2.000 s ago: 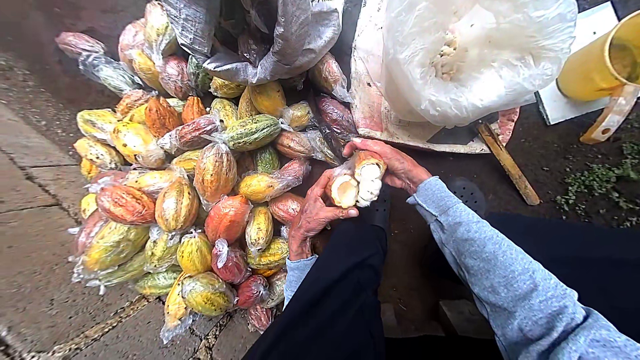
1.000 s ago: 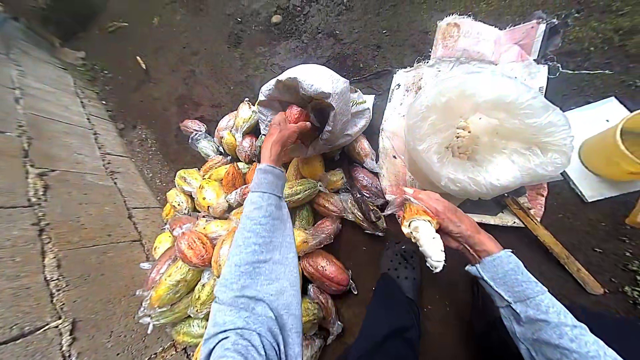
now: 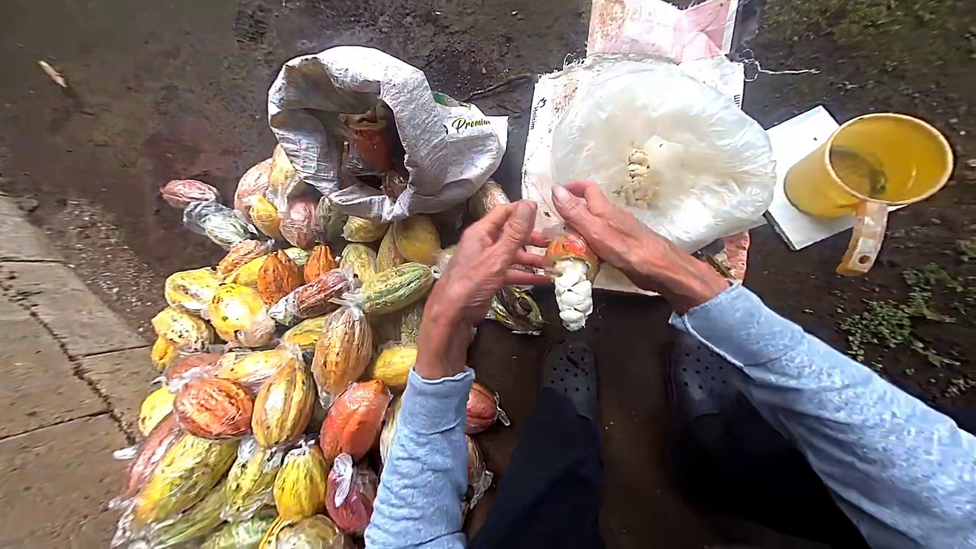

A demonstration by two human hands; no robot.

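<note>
My right hand (image 3: 621,236) is closed around a cacao pod half (image 3: 570,248), with its white, pulp-covered beans (image 3: 573,296) hanging out of the lower end. Beside it on the left, my left hand (image 3: 488,267) has its fingers apart, reaching to the husk; no object is in its palm. Beyond the right hand lies a clear plastic bag (image 3: 709,152) spread wide, with some whitish beans (image 3: 637,175) inside. An open white woven sack (image 3: 457,168) holds reddish husk pieces (image 3: 374,145). Many cacao pods wrapped in plastic (image 3: 343,354) are heaped on the left.
A yellow plastic mug (image 3: 808,183) stands on a white board (image 3: 794,229) at the right. Flattened sacking (image 3: 540,145) lies beneath the plastic bag. Paving slabs (image 3: 46,381) run along the left edge. My feet in dark perforated clogs (image 3: 570,374) are below my hands.
My left hand, a second ago at the woven sack's mouth with a reddish husk, has come back beside the right hand without it. The right hand still holds the pod half.
</note>
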